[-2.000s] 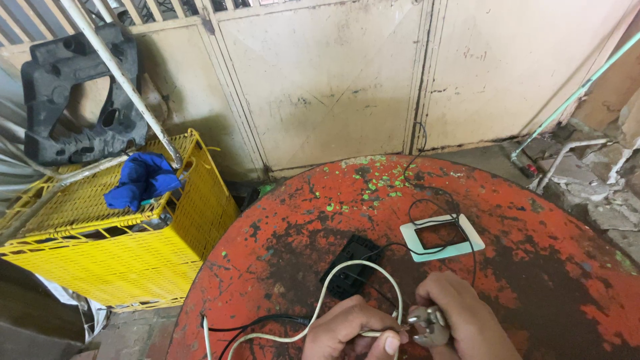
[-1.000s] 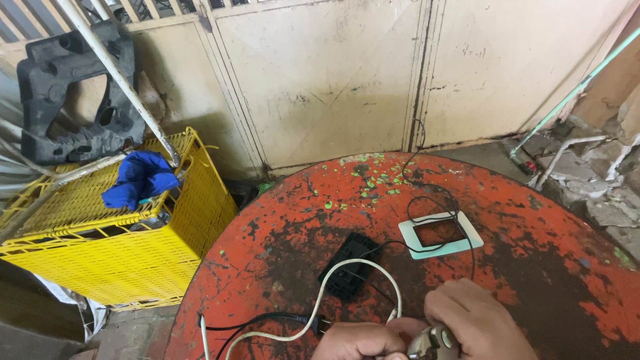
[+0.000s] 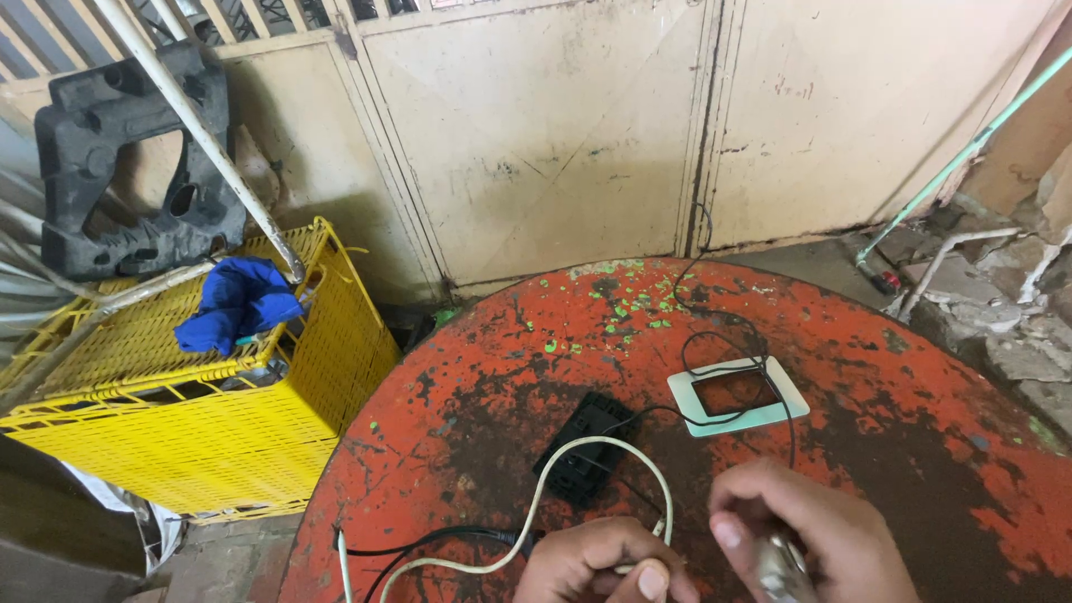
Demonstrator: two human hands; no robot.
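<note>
Near the bottom edge, my left hand (image 3: pixel 603 563) pinches the end of a white cable (image 3: pixel 548 469) between thumb and fingers. The cable loops up over a black plastic module (image 3: pixel 584 448) and back down to the left. To the right, my right hand (image 3: pixel 808 536) is curled around a metal hand tool (image 3: pixel 780 569), whose kind is hard to tell from its blurred, partly covered shape. A gap separates the two hands. Beyond my right hand lies a white rectangular frame plate (image 3: pixel 745 424) with a thin black wire (image 3: pixel 670 410) across it.
The round table (image 3: pixel 469 368) has worn red paint. A black cord (image 3: pixel 435 538) lies at its left. Beside it stands a yellow woven basket (image 3: pixel 251 435) with a blue cloth (image 3: pixel 237 306) and a white pole (image 3: pixel 188 117) on top. Behind is a cream metal gate (image 3: pixel 536 134); rubble (image 3: pixel 988 293) lies right.
My hands were together at the cable and tool; now they are apart, with my right hand farther right, still holding the tool. The plate and black module have stayed in place.
</note>
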